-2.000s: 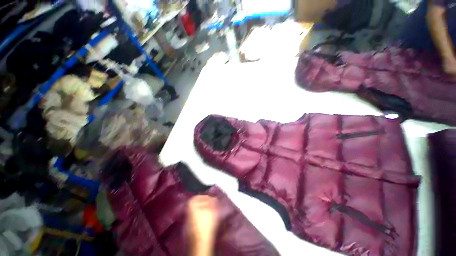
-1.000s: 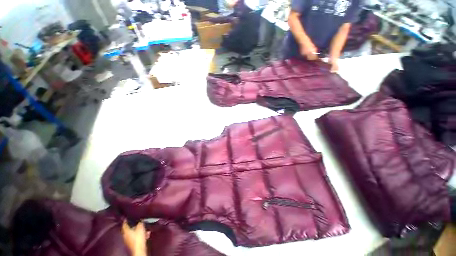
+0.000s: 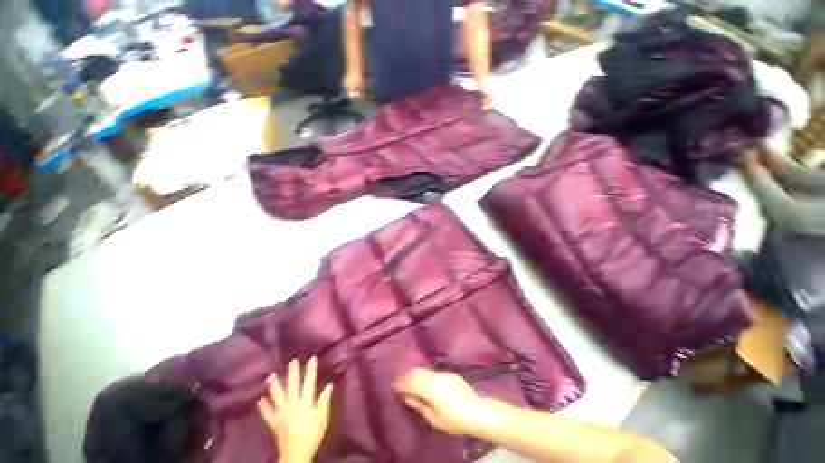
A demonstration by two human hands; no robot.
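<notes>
A shiny burgundy puffer vest [image 3: 389, 316] lies flat in front of me, its dark hood [image 3: 145, 420] at the lower left and its hem towards the right. My left hand [image 3: 297, 409] rests on the vest near its middle, fingers spread and holding nothing. My right hand [image 3: 441, 400] is over the lower front, beside a dark pocket zip [image 3: 493, 371]. Its fingers are curled; whether they pinch anything is hidden. The vest's near edge is partly covered by my right forearm and cut off by the frame.
The white table [image 3: 118, 298] carries a second burgundy vest [image 3: 407, 145] across from me, with a person [image 3: 412, 45] standing behind it. Folded vests [image 3: 624, 253] lie at the right, a black and burgundy heap [image 3: 678, 90] beyond them. Another person's hands [image 3: 769, 172] show at the far right.
The view has swung right. My left hand now lies spread on the middle vest instead of at the near-left garment. My right hand and forearm have come into view over the vest.
</notes>
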